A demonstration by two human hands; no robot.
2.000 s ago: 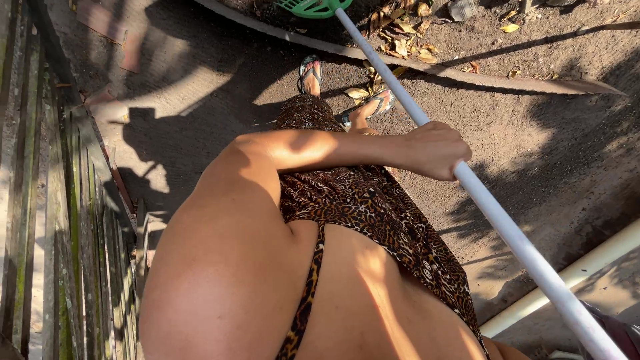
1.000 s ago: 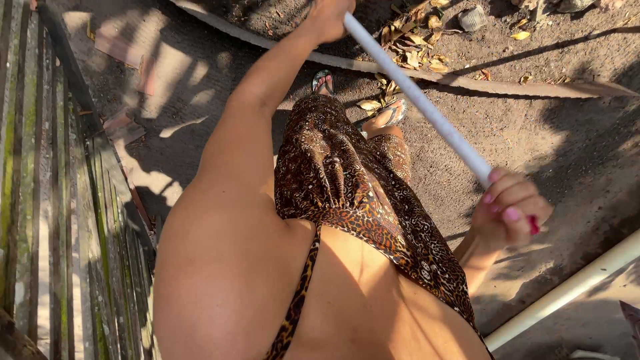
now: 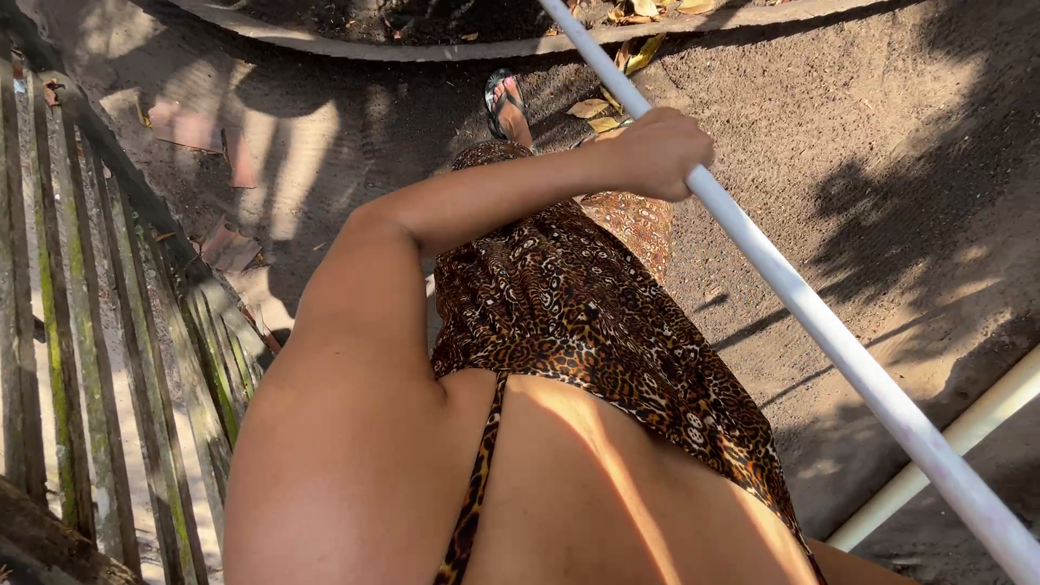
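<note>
My left hand (image 3: 662,154) is closed around a white pole (image 3: 804,301), with my left arm bent across the front of my body. The pole slants from the top edge down to the lower right corner, and both its ends lie outside the view. My right hand is out of sight; only a bit of my right arm (image 3: 853,567) shows at the bottom edge. I wear a leopard-print dress (image 3: 569,309). One foot in a dark flip-flop (image 3: 496,101) stands on the sandy ground beyond its hem.
A slatted wooden fence (image 3: 77,309) with green growth runs down the left side. Broken reddish tile pieces (image 3: 240,158) lie beside it. A curved border (image 3: 390,50) crosses the top, near dry leaves (image 3: 589,108). A cream-coloured pipe (image 3: 951,443) slants at the lower right, behind the pole.
My left hand has come down from near the top edge to the middle of the view, still on the pole. My right hand, on the pole a second ago, has left the view.
</note>
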